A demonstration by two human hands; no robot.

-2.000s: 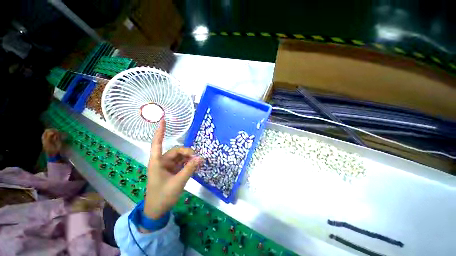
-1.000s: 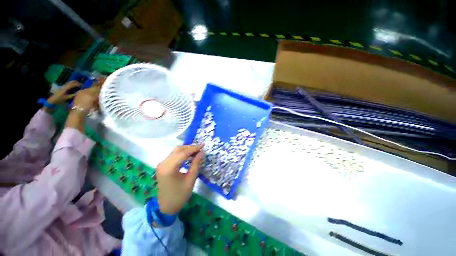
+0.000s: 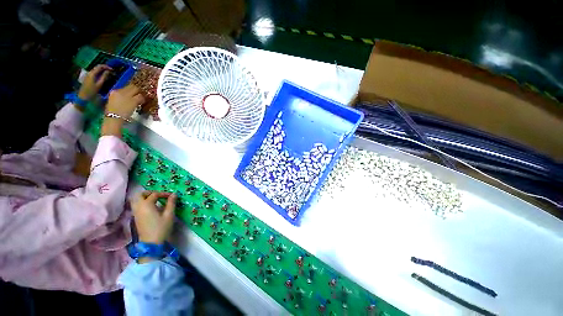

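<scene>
My left hand (image 3: pixel 153 219), with a blue band at the wrist, is over the near edge of the long green circuit board strip (image 3: pixel 213 199). Its thumb and forefinger are close together; I cannot tell if a small part is between them. The strip is crowded with small red and dark parts. A blue bin (image 3: pixel 308 126) lies tilted beyond the strip, with small silvery cylinders (image 3: pixel 287 176) heaped in its near half. My right hand is out of the picture.
A white fan (image 3: pixel 216 106) stands left of the bin. Cream parts (image 3: pixel 404 179) lie right of it. Two dark rows (image 3: pixel 454 276) lie at lower right. A cardboard box (image 3: pixel 457 89) holds dark rods. A neighbour's hands (image 3: pixel 123 102) are at upper left.
My left hand has moved from the bin's near edge down and left to the board strip. The neighbour's hands stay by the other blue bin. The view has shifted a little.
</scene>
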